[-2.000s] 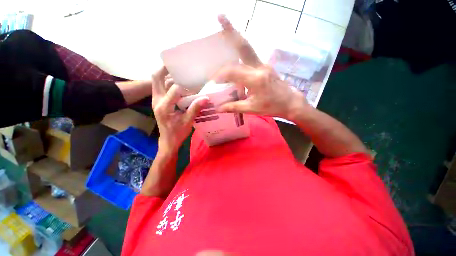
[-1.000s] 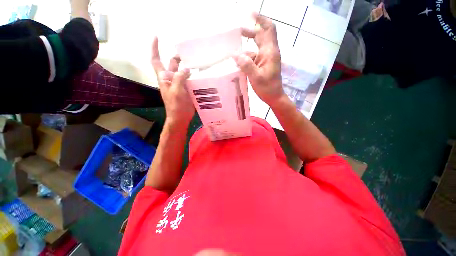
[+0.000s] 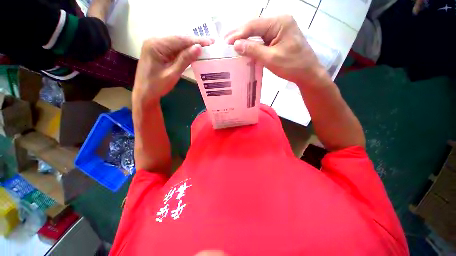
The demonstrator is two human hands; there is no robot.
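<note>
A white product box (image 3: 227,92), tinted pink, stands upright over the table edge in front of my red shirt. Dark bars and a dark vertical picture show on it. My left hand (image 3: 167,62) grips its top left corner with thumb and fingers. My right hand (image 3: 277,47) grips the top right corner. The end flap is folded down at the top between my fingertips. The box's inside is hidden.
The white table (image 3: 185,16) has black lines. A shiny clear bag or stack (image 3: 327,56) lies by its right edge. Another carton with dark bars (image 3: 202,30) lies behind the box. Another worker's dark sleeve (image 3: 82,35) is at upper left. A blue crate (image 3: 95,155) and brown cartons (image 3: 75,122) stand on the floor.
The large flap stood raised and pale behind the box; it is now folded down over the top. Both hands have closed in on the top edge. The other worker's arm moved from two seconds ago.
</note>
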